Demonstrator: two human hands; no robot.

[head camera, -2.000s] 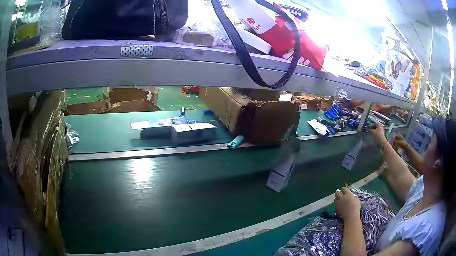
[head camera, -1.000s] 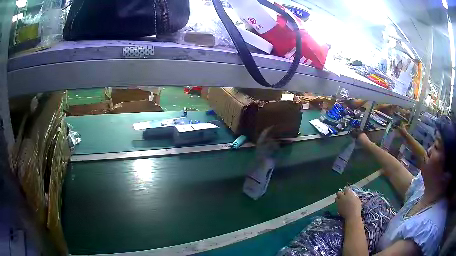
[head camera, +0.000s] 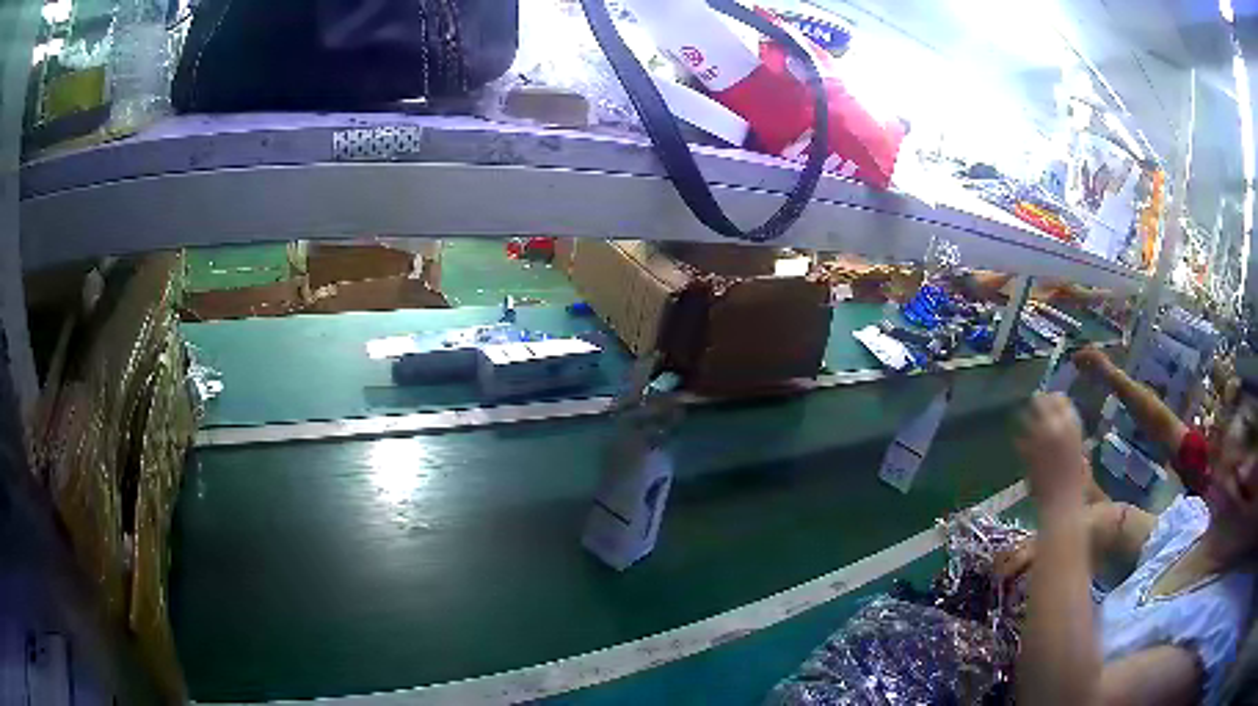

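Observation:
Neither of my hands is in view. A white retail box (head camera: 631,510) with dark print lies on the dark green conveyor belt (head camera: 400,579) in front of me; a blurred, see-through shape rises from its far end. A second white box (head camera: 912,444) lies farther along the belt to the right, with a similar narrow top. Grey-white boxes (head camera: 538,364) lie on the far strip behind the belt.
A metal shelf (head camera: 469,193) crosses above, bearing a black handbag (head camera: 345,53) and a red and white bag (head camera: 828,124). Flattened cardboard (head camera: 117,441) stands left. A brown carton (head camera: 756,331) is beyond the belt. A seated person (head camera: 1173,593) is right, beside tangled cables (head camera: 986,552) and shiny bags (head camera: 883,662).
Both white boxes have moved left and nearer along the belt. The seated person has leaned right and raised a hand. Another person's red sleeve now shows behind.

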